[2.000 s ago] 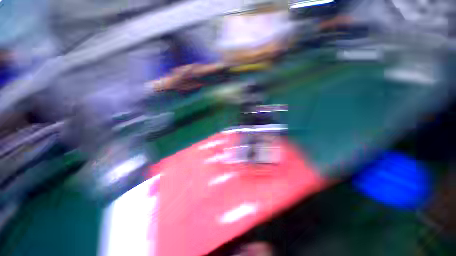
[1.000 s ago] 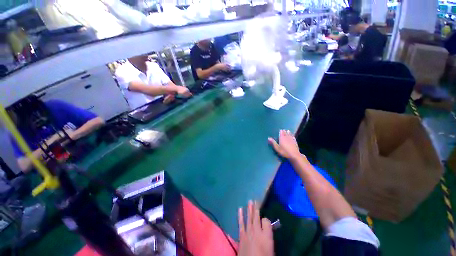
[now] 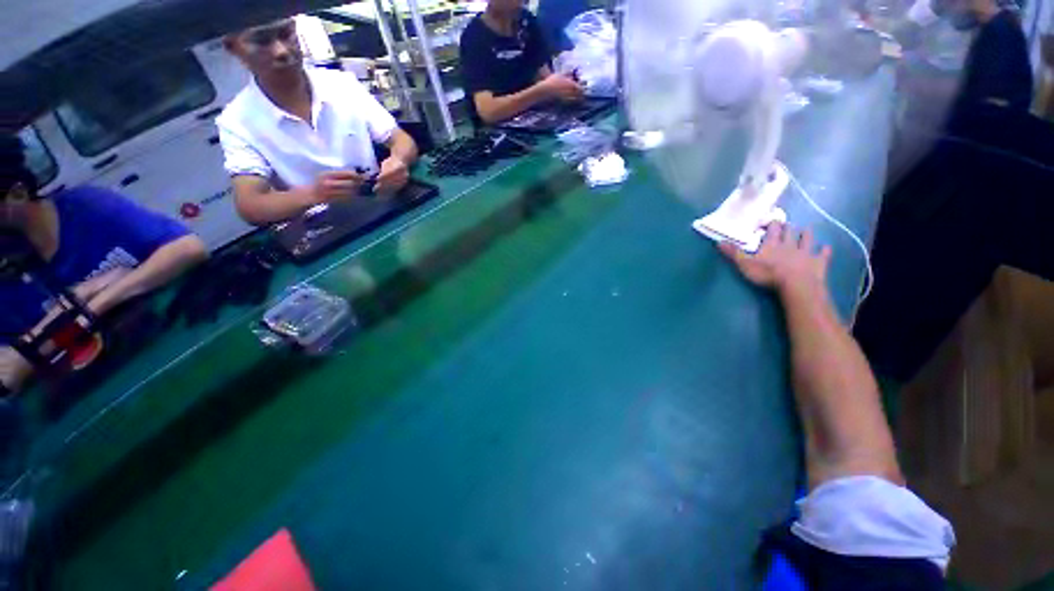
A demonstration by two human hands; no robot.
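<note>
A white desk fan (image 3: 735,217) stands on the green bench at the upper middle right, its round head blurred. My right hand (image 3: 786,260) reaches in from the lower right, palm down, with fingers spread. It is at the near edge of the fan's base and appears to touch it; no closed grip shows. My left hand is out of the picture.
The green bench (image 3: 555,381) runs away to the upper right. A clear packet (image 3: 307,318) lies on its far strip. A red mat corner (image 3: 272,566) shows at the bottom. A white cord hangs right of the fan. People sit across the bench; cardboard (image 3: 982,427) stands at right.
My right hand has moved forward to the fan's base. My left hand has left the picture. The view has turned, so the fan looks nearer and the screw feeder is out of view.
</note>
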